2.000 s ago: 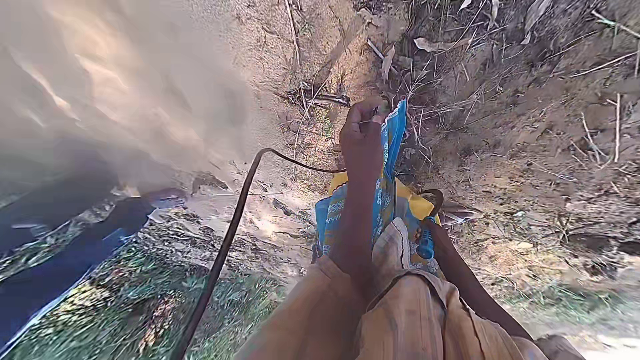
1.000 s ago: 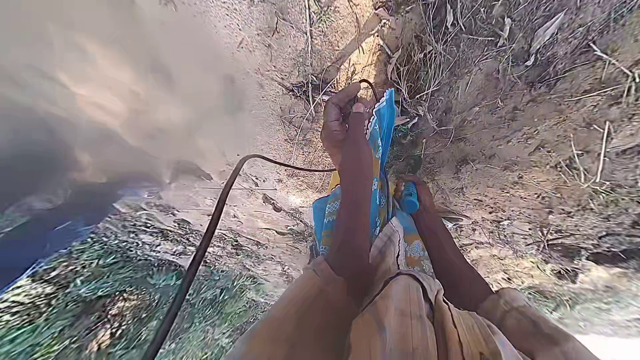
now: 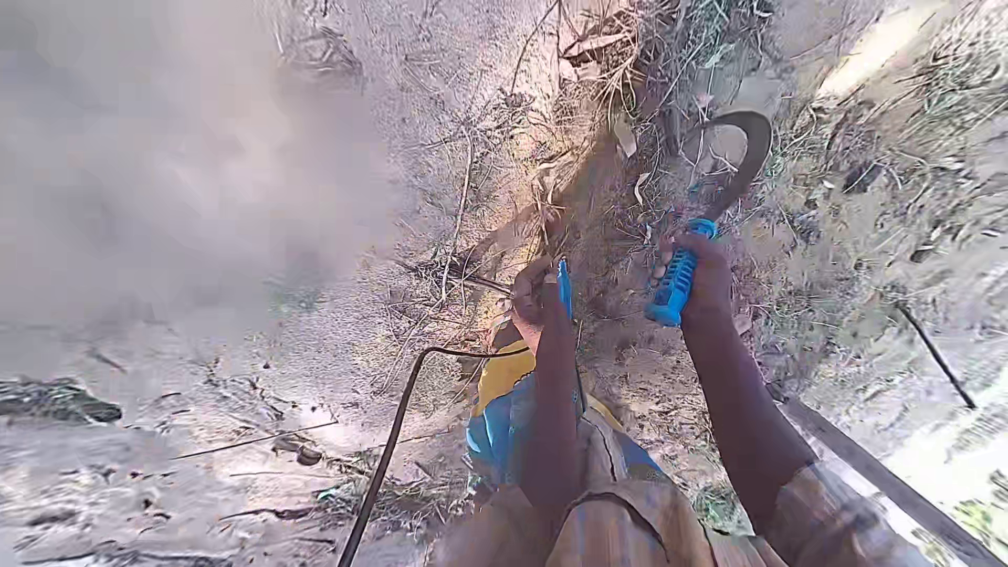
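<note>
A sickle with a blue ribbed handle and a dark curved blade is in my right hand, right of the middle. The blade points up and curls to the left over dry grass. My left hand is closed on the edge of a blue patterned cloth near the middle. More blue and yellow cloth hangs below that hand, in front of my striped clothing. A thin black cable runs from the lower left to the cloth; its far end is hidden.
Dry soil with twigs and leaf litter lies all around. Thin sticks lie at the right. A long dark bar or pole slants past my right forearm. Blurred pale ground fills the upper left.
My right hand has moved out to the right and up from beside the cloth, and the sickle's whole blade now shows. The view has shifted; the dark blue shape at the left is out of sight.
</note>
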